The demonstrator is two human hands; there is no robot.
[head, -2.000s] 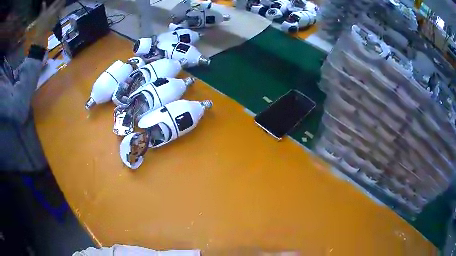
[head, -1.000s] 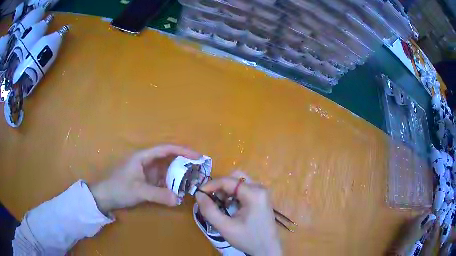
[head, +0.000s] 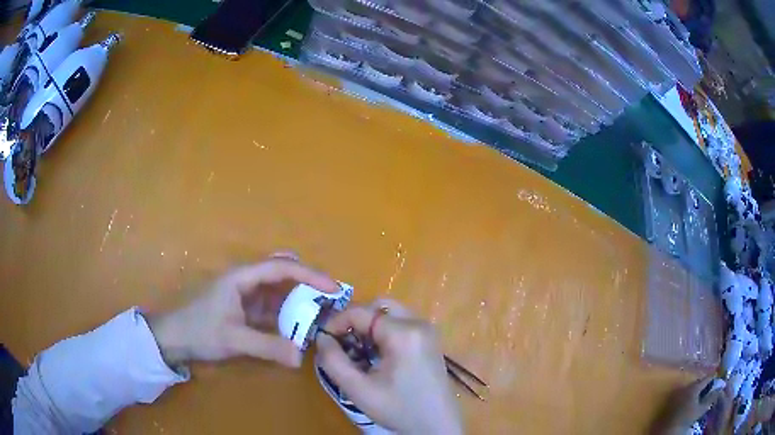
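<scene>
My left hand (head: pixel 229 314) holds a white head shell (head: pixel 299 316) between thumb and fingers, its open side turned to the right. My right hand (head: pixel 387 361) has its fingertips at the shell's opening, over dark wires. Dark tweezers (head: pixel 465 376) stick out from behind my right hand, tips pointing right and down. A white camera body (head: pixel 336 389) lies under my right hand, mostly hidden by it. What the right fingertips pinch inside the shell is too small to tell.
Several white camera units (head: pixel 66 93) lie at the left edge. A dark phone (head: pixel 229 30) and a tall blister tray stack (head: pixel 510 68) are at the back. A flat clear tray (head: pixel 680 297) lies right. Another person's hand (head: pixel 692 408) is at the lower right.
Two seconds ago no hands were visible and the view was further left. Since one second ago, the shell has tilted slightly and my right hand has moved slightly left with the tweezers.
</scene>
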